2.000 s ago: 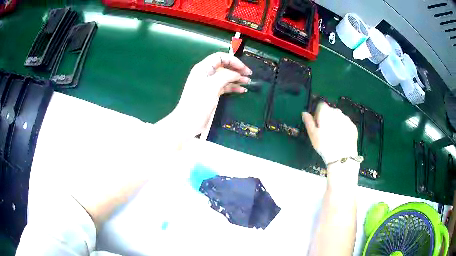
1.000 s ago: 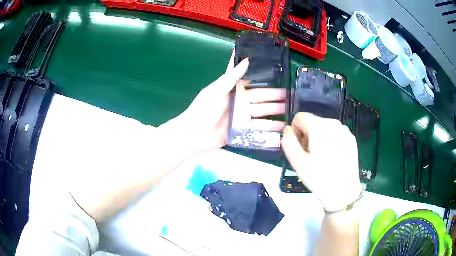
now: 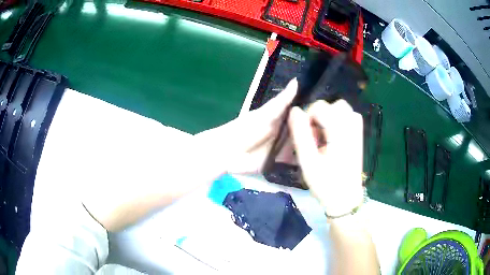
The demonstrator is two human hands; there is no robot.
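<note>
Black phone middle frames [image 3: 286, 174] are held between my two hands over the near edge of the green conveyor; their upper part is blurred. My left hand [image 3: 268, 126] holds them from the left side, its fingers partly hidden behind them. My right hand [image 3: 330, 150] is at their right side with fingers bent, gripping a dark, blurred frame; its fingertips are unclear. Another frame [image 3: 279, 72] shows behind my left hand on the belt, beside a white strip with a red end [image 3: 261, 72].
More frames [image 3: 416, 164] lie on the belt at right and upper left. Black trays [image 3: 27, 118] are at left, a red tray [image 3: 236, 12] beyond the belt, white rolls [image 3: 398, 37] far right. A crumpled black piece [image 3: 271, 217], blue patch [image 3: 223, 188] and green fan [image 3: 443, 252] are near me.
My hands have come together around the frames, which have turned and tilted. The white strip shows again. Frames at right appear further left.
</note>
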